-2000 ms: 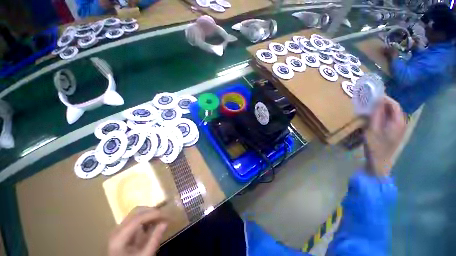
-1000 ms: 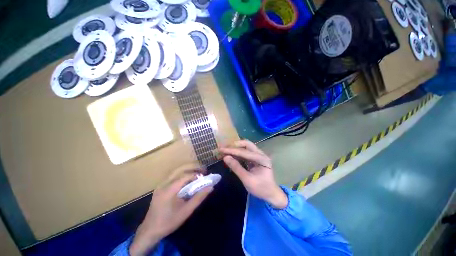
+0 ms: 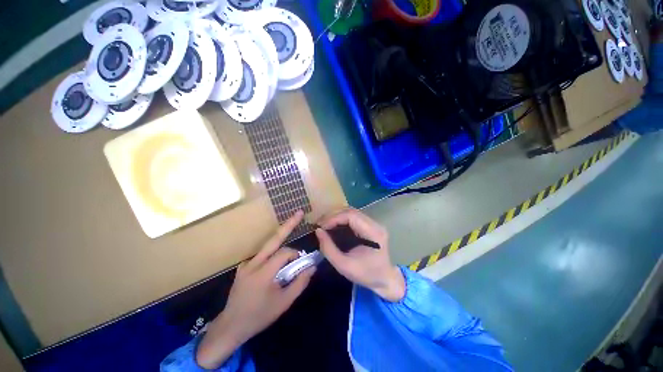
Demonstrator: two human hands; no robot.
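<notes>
My left hand holds a white speaker plate between thumb and fingers, seen edge-on. Its index finger reaches onto the near end of the patch sheet, a clear strip with rows of small dark rectangles. My right hand holds thin black tweezers by the strip's near end, close to the left fingertip; the tweezer tip is too small to make out. The cream tray lies left of the strip on the cardboard work board.
A pile of speaker plates lies behind the tray. Right of the board stands a blue bin with a black boxy device, cables and a red-yellow tape roll. Another cardboard board with discs is at the right.
My left index finger has stretched forward onto the strip. The tweezers in my right hand show more clearly beside the strip's near end. The view has shifted slightly.
</notes>
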